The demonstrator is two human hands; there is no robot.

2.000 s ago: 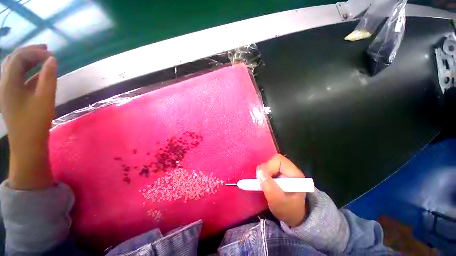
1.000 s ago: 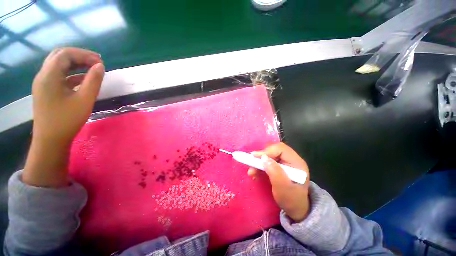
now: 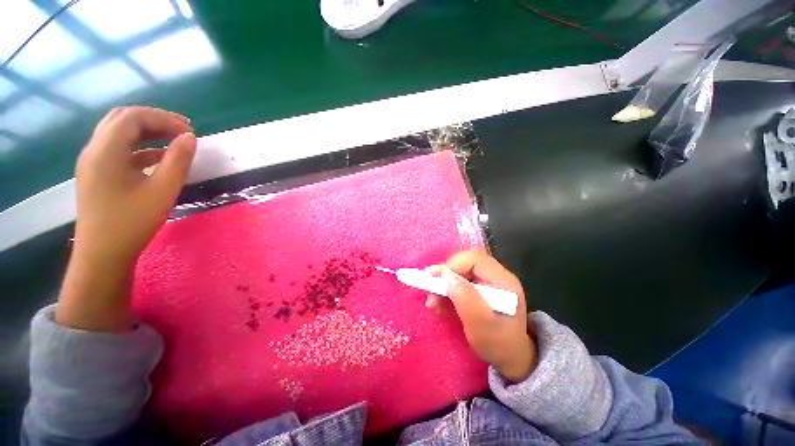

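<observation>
My right hand (image 3: 492, 318) holds a white pen-shaped tool (image 3: 458, 290) like a pen. Its thin tip points left, at the right edge of a scatter of tiny dark red-black parts (image 3: 327, 286). Whether the tip touches a part is too small to tell. A heap of tiny pale parts (image 3: 340, 340) lies nearer me. Both lie on a bright pink pad (image 3: 401, 205). My left hand (image 3: 135, 179) is raised over the pad's far left corner, fingers curled, a small gap between thumb and fingers, nothing visible in it.
A white housing (image 3: 353, 16) is partly in view on the green belt (image 3: 288, 65) beyond the pale rail (image 3: 366, 113). A crumpled clear bag (image 3: 689, 118) hangs at the right. A slotted housing (image 3: 782, 161) lies on the black bench (image 3: 567, 235) at the far right.
The tool tip has moved from the pale heap to the dark scatter's edge. My left hand has moved right in the view. The white housing has come into view and shifted left on the belt.
</observation>
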